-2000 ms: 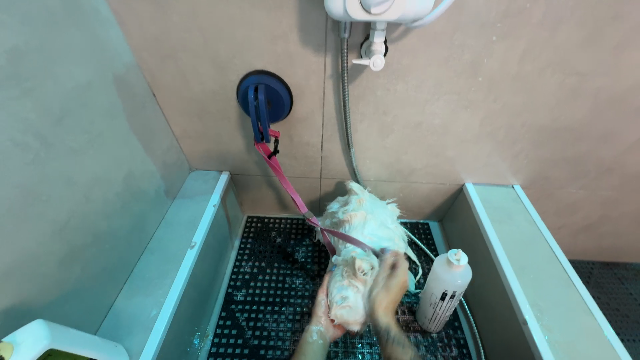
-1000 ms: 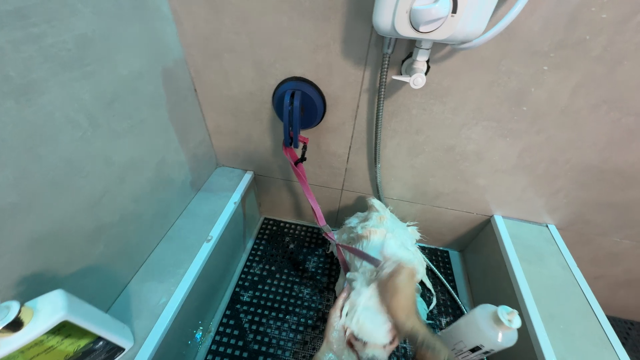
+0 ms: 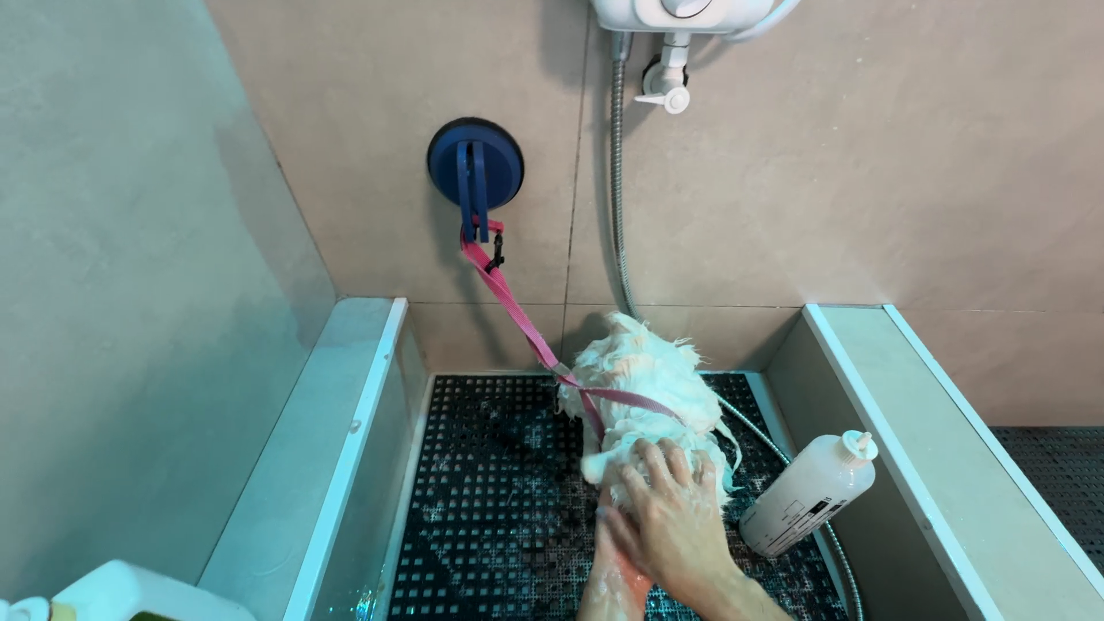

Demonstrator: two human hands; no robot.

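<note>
A wet, lathered white dog (image 3: 642, 371) stands on the black perforated mat (image 3: 483, 500) of a tiled tub. A pink leash (image 3: 517, 315) loops around it and runs up to a blue suction-cup holder (image 3: 475, 164) on the wall. My right hand (image 3: 673, 517) lies with spread fingers on the fur at the dog's near end. My left hand (image 3: 612, 561) is beneath it, by the dog's near end, its fingers mostly hidden behind the right hand and fur. Right of my hands a white squeeze bottle (image 3: 802, 496) with printed writing leans slightly on the mat.
Above is a white shower unit (image 3: 681, 13) with a metal hose (image 3: 617, 172) and a white valve (image 3: 668, 86). The hose continues along the mat's right side. Ledges flank the tub at left (image 3: 293, 466) and right (image 3: 957, 466). A white container (image 3: 147, 595) stands at bottom left.
My right hand, earlier at the right side of the dog's near end, now lies over its middle, across my left hand. The view has shifted.
</note>
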